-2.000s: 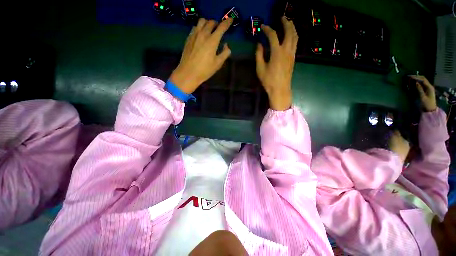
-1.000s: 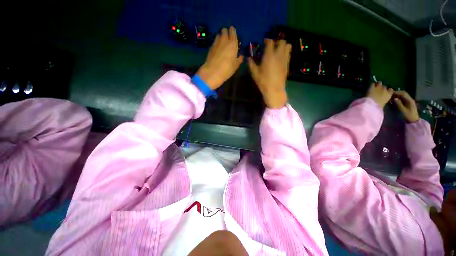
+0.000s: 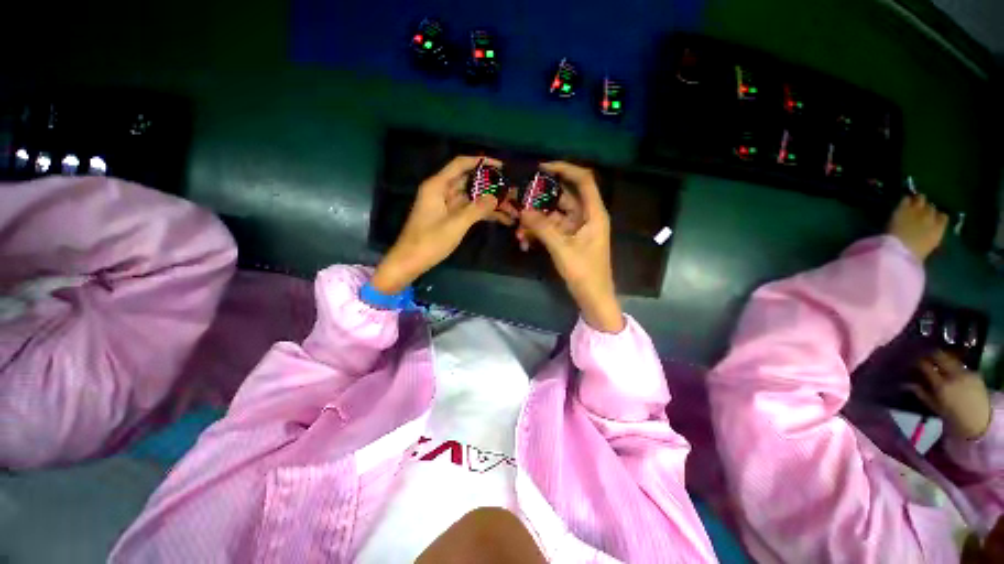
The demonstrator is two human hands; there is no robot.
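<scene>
My left hand point(image 3: 446, 215) holds a small black smartwatch body point(image 3: 486, 183) with a lit face of red, green and white marks. My right hand point(image 3: 573, 231) holds a second smartwatch body point(image 3: 539, 192), also lit. The two units are side by side, faces up, above the black parts tray point(image 3: 644, 220). A blue ESD wrist strap point(image 3: 388, 297) is on my left wrist. A small white label point(image 3: 662, 236) shows at the tray's right end.
Several lit units, one of them here point(image 3: 565, 79), lie beyond the near tray, around the blue mat point(image 3: 363, 39). A filled tray point(image 3: 705, 154) is at the far right, another point(image 3: 165, 154) at the left. A neighbour's hand point(image 3: 919, 224) is at the right.
Both hands have drawn back from the far row to above the near tray, now with lit units in their fingers. The neighbour's hands have moved apart. The view has shifted.
</scene>
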